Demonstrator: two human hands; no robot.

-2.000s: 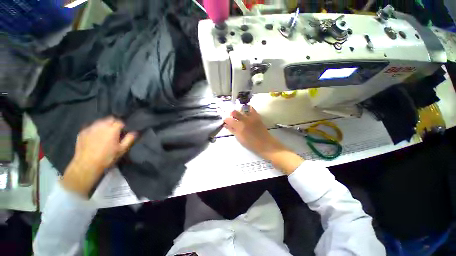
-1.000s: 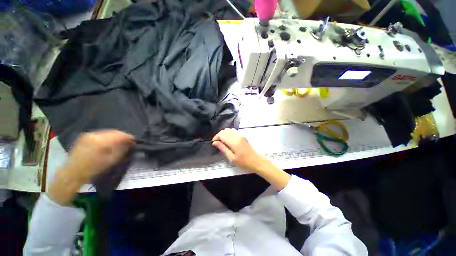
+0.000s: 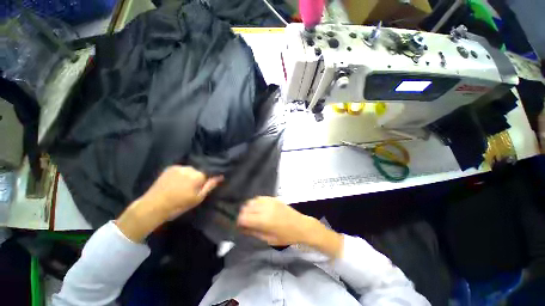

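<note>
A large dark garment [image 3: 161,101] lies heaped left of the sewing machine [image 3: 394,66] and hangs over the table's front edge toward my lap. My left hand [image 3: 182,190] is on the cloth near the front edge, thumb pointing right, fingers curled on it. My right hand [image 3: 266,221] pinches the cloth's edge at the front, over my lap. The cloth between the hands is blurred. A small white piece [image 3: 224,247] shows below the cloth. The presser foot area [image 3: 296,107] has cloth beside it on the left; whether cloth is under the foot is unclear.
Snips with yellow and green loops [image 3: 391,161] lie right of the needle. Yellow loops [image 3: 355,108] show under the machine arm. Dark cloth pieces [image 3: 469,140] and a yellow-gold bundle [image 3: 499,149] lie at the right. A pink cone [image 3: 311,12] stands above the machine head. A green bin [image 3: 36,281] is lower left.
Both hands have moved: the left rightward and down, the right down toward my lap, off the table. The garment's front part has been drawn toward me between the hands.
</note>
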